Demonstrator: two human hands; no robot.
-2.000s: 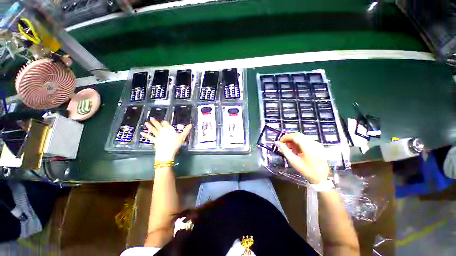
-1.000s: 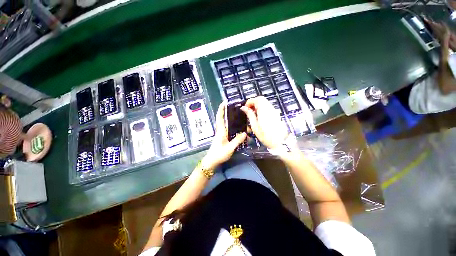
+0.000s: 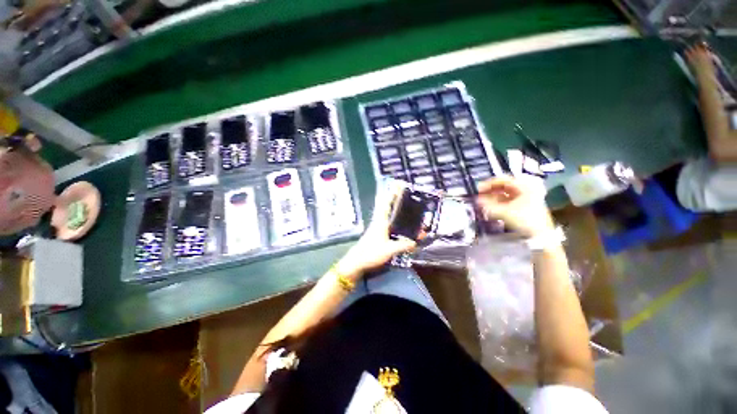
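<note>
My left hand (image 3: 378,241) holds a dark-screened keypad phone (image 3: 414,214) tilted over the near edge of the lens tray (image 3: 487,137). My right hand (image 3: 517,209) is raised just right of the phone, apart from it, over the tray's lower right part; whether its bent fingers hold anything is unclear. The lens tray has rows of small black frames. The clear phone tray (image 3: 353,212) on the left holds keypad phones in its far row and two in its near row, beside three white pieces (image 3: 288,208) with dark or red ovals.
A white bottle (image 3: 596,184) and black pieces on white paper (image 3: 525,162) lie right. A pink fan (image 3: 24,187) and grey box (image 3: 56,273) stand left. Clear film (image 3: 503,303) hangs below the bench edge. Another person's arm (image 3: 711,101) shows far right.
My left hand has left the phone tray and holds a phone; the third near-row slot now shows a white piece. My right hand, on the phone a second ago, has moved off rightward.
</note>
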